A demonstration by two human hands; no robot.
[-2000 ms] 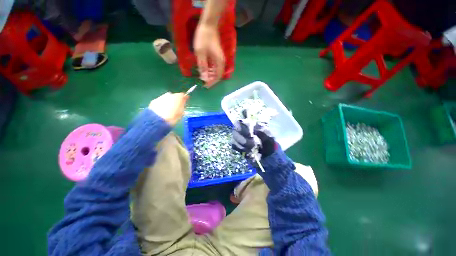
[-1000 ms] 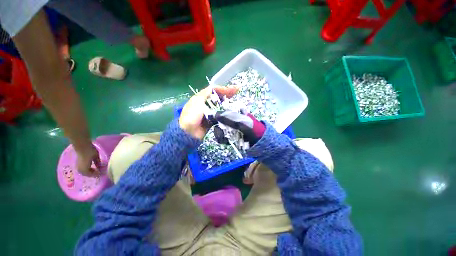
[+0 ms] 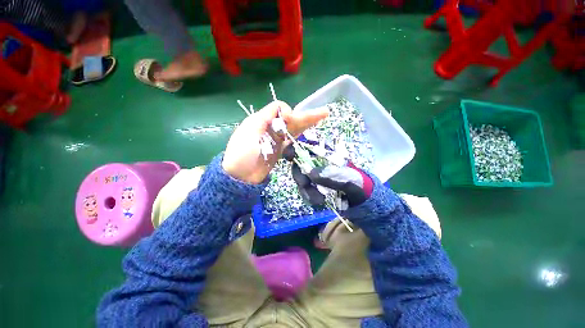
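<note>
My left hand [image 3: 253, 144], bare, holds several thin white runners that stick up and sideways from its fingers, above the bins. My right hand [image 3: 333, 184], in a black and grey glove with a dark red cuff, is closed around white runners, one long stick pointing down toward my lap. Both hands are close together. Below them the white tub [image 3: 403, 146] holds small white and greenish parts [image 3: 349, 125] and rests over the blue crate [image 3: 272, 227]. The blue crate, between my legs, holds similar parts, partly hidden by my hands.
The pink stool [image 3: 110, 202] stands left of my leg. A green crate [image 3: 507, 184] with similar parts is on the floor at right. Red stools [image 3: 263, 45] stand at the back. A person's foot [image 3: 185, 67] in a sandal is at the back left.
My left hand went from reaching beside another person's hand to holding runners next to my gloved hand. The other person's arm reached to the pink stool, then left the view.
</note>
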